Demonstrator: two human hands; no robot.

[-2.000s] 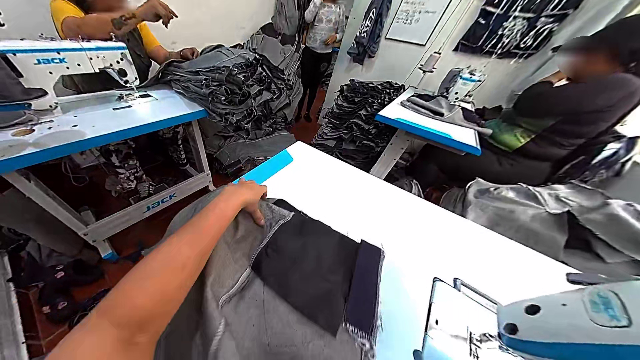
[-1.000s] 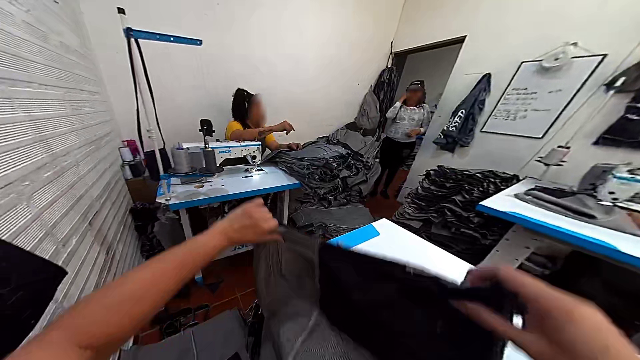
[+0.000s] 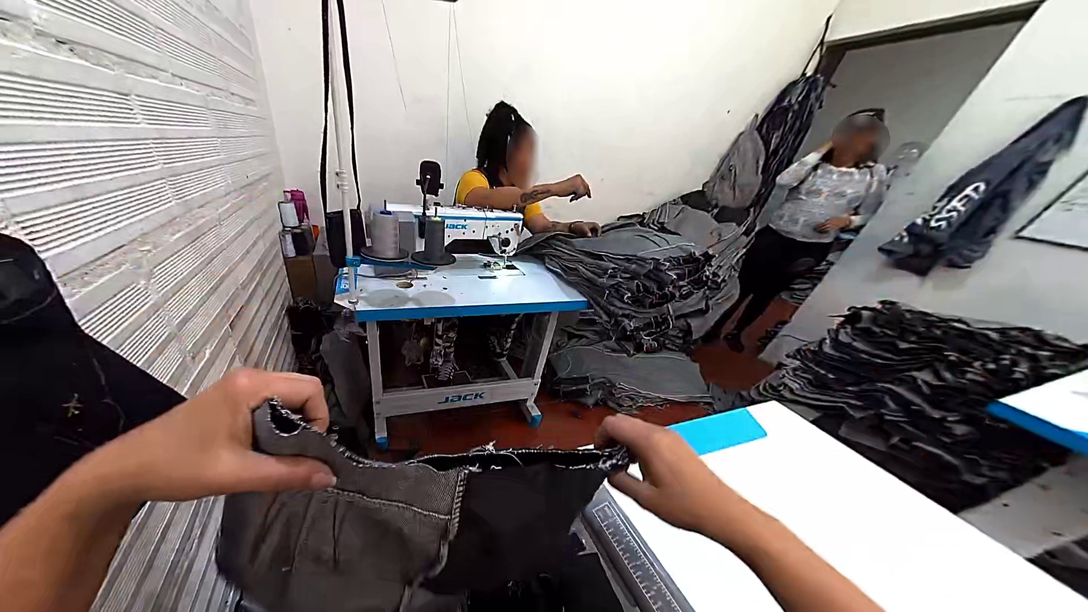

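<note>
A dark grey denim garment piece [image 3: 374,527] with a black panel and frayed, stitched edges hangs between my two hands. My left hand [image 3: 246,442] pinches its upper left edge between thumb and fingers. At the other end of the same edge, my right hand [image 3: 659,472] grips the corner beside the black panel. The garment's lower part runs out of view at the bottom. To its right is the white tabletop [image 3: 816,510] with a blue corner strip and a ruler [image 3: 633,557] along its near side.
Ahead, a Jack sewing machine [image 3: 476,225] stands on a blue-edged table [image 3: 467,293], with a person seated behind. Piles of grey denim [image 3: 646,263] and dark cut pieces [image 3: 918,391] lie beyond. Another person stands by the doorway. A ribbed wall [image 3: 178,170] borders the left.
The view has swung left. Two seconds ago the garment lay over the table edge under one visible hand; now both hands hold it up by its edge, and its stitched opening shows.
</note>
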